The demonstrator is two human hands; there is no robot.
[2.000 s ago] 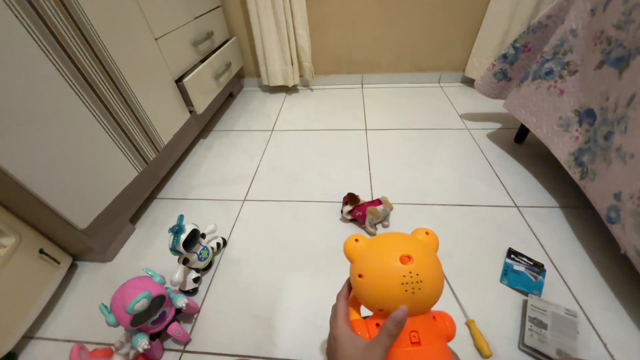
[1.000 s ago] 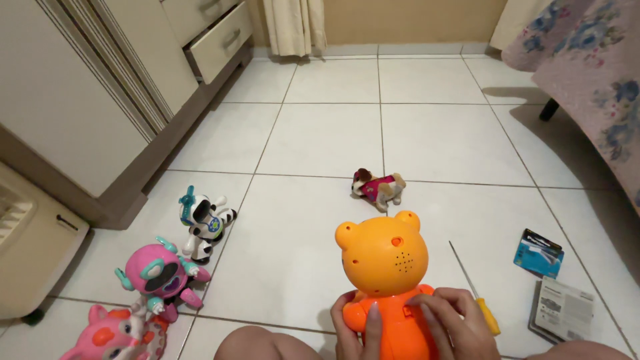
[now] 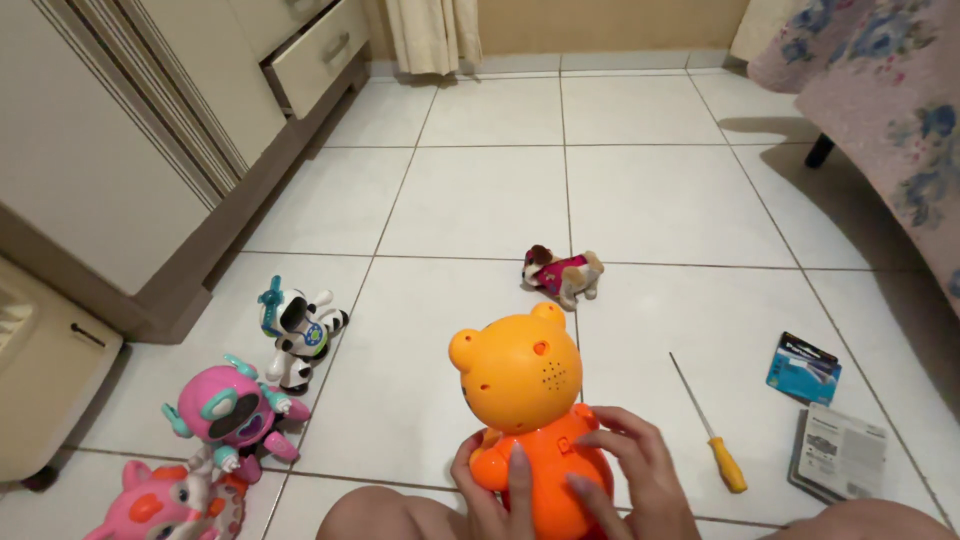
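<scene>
An orange plastic bear toy (image 3: 551, 469) is held upright at the lower middle, its back with speaker holes and a small catch on the body facing me. My left hand (image 3: 491, 487) grips its left side, the thumb across the back. My right hand (image 3: 637, 472) touches the right side, fingertips near the catch. Right of the toy, a screwdriver with a yellow handle (image 3: 726, 463) lies on the tiles. Beyond the bear lies a small plush dog (image 3: 562, 276) in a dark pink vest. The bear's front and lower end are hidden.
At left stand a black-and-white robot toy (image 3: 300, 330), a pink robot toy (image 3: 229, 409) and a pink animal toy (image 3: 161, 502). A blue blister pack (image 3: 804, 371) and a grey package (image 3: 840, 454) lie at right. A cabinet drawer (image 3: 319, 56) stands partly open. My knees flank the toy.
Two seconds ago only my left hand showed, on the bear; my right hand has since come to its back. The bear's head now tilts and turns somewhat to the left.
</scene>
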